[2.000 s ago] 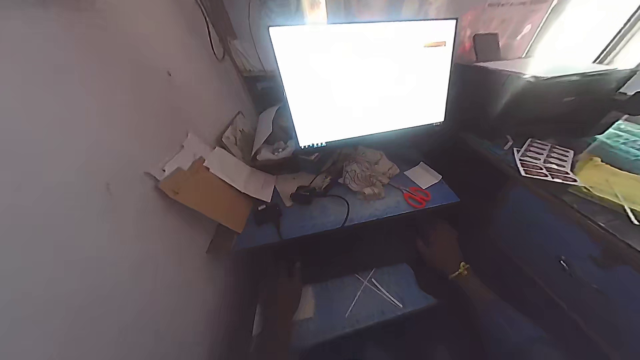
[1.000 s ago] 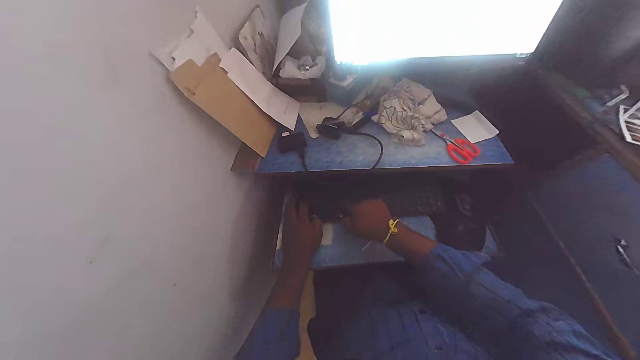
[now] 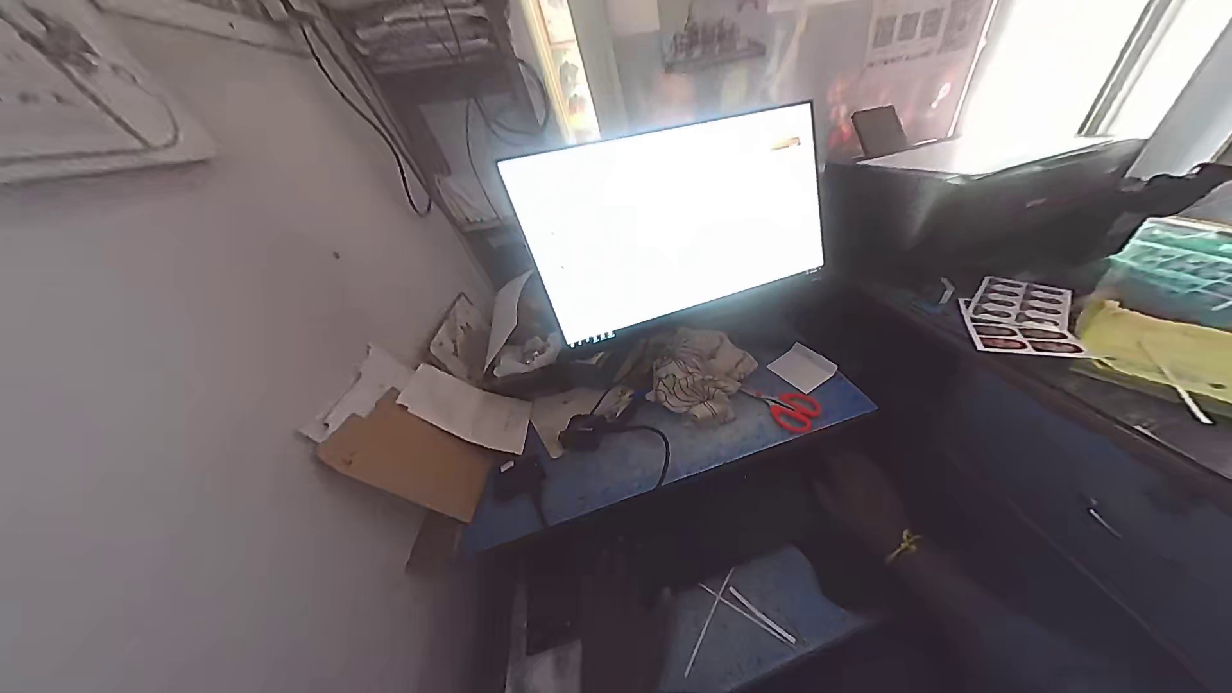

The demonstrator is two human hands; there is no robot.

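My right hand (image 3: 859,496), with a yellow band at its wrist, reaches into the dark space under the right end of the blue desktop (image 3: 616,491). Whether it holds anything is hidden by shadow. My left hand (image 3: 616,582) is a dim shape below the desktop's left part, left of the lower blue shelf (image 3: 760,664); its fingers cannot be made out. Thin white strips (image 3: 762,616) lie crossed on that shelf. Above, on the desktop, are red-handled scissors (image 3: 794,412), a crumpled cloth (image 3: 698,375) and a black cable plug (image 3: 580,433). Behind them stands a lit monitor (image 3: 674,221).
Brown card (image 3: 404,462) and papers (image 3: 467,409) lean by the left wall. A white slip (image 3: 803,368) lies near the scissors. On the right counter are photo sheets (image 3: 1025,318), a yellow plastic sheet (image 3: 1165,351) and a dark printer-like machine (image 3: 982,202).
My right hand has moved right, away from my left hand, since one second ago, when both were close together at the keyboard under the desktop. The view has tilted up.
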